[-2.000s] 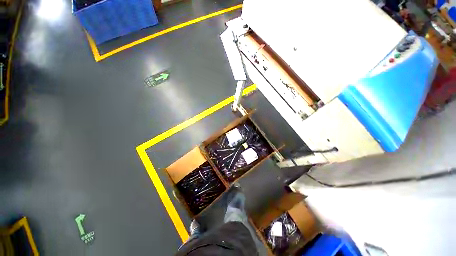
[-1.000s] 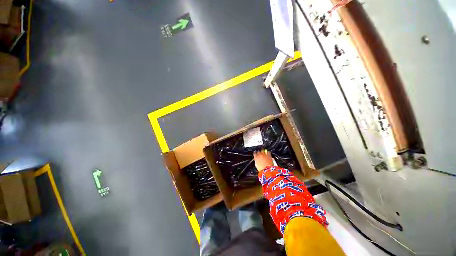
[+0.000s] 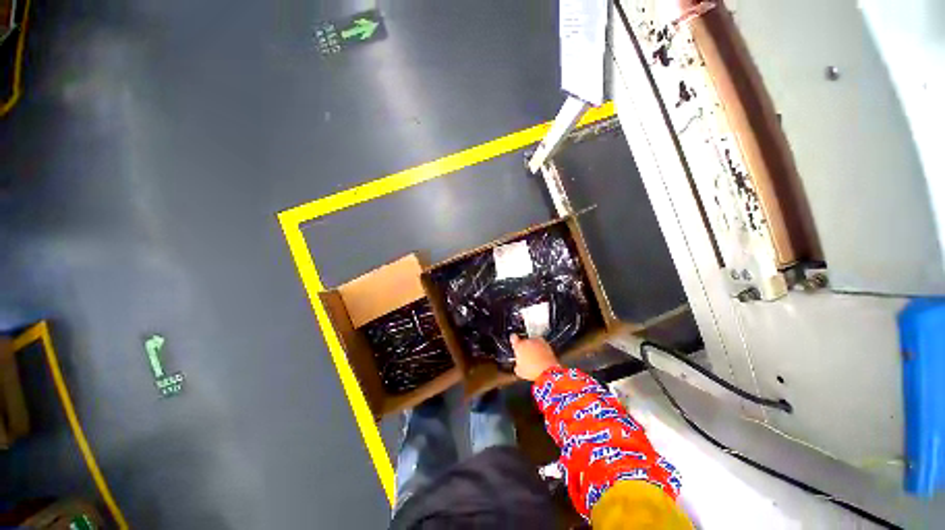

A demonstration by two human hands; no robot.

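Note:
An open brown cardboard carton [image 3: 462, 352] stands on the floor in front of my feet. It holds plastic-wrapped packs of black parts [image 3: 480, 300] with two white slips, one at the back [image 3: 513, 260] and one nearer [image 3: 535, 317]. My right hand [image 3: 533, 356], in a red patterned sleeve, reaches down to the near side of the packs, beside the nearer slip. Whether its fingers grip the pack is too small to tell. A smaller open carton [image 3: 381, 293] with glossy black strips [image 3: 411, 353] touches it on the left. My left hand is not in view.
A large white machine [image 3: 715, 207] with a brown roller and a blue part [image 3: 922, 388] stands on the right. A black cable [image 3: 715, 388] runs below it. Yellow floor lines [image 3: 414, 175] bound the cartons. Green arrow markings [image 3: 350, 33] lie on the grey floor.
My right hand came into view and reached into the larger carton. Over the last second it moved slightly down and left, and the nearer white slip is uncovered.

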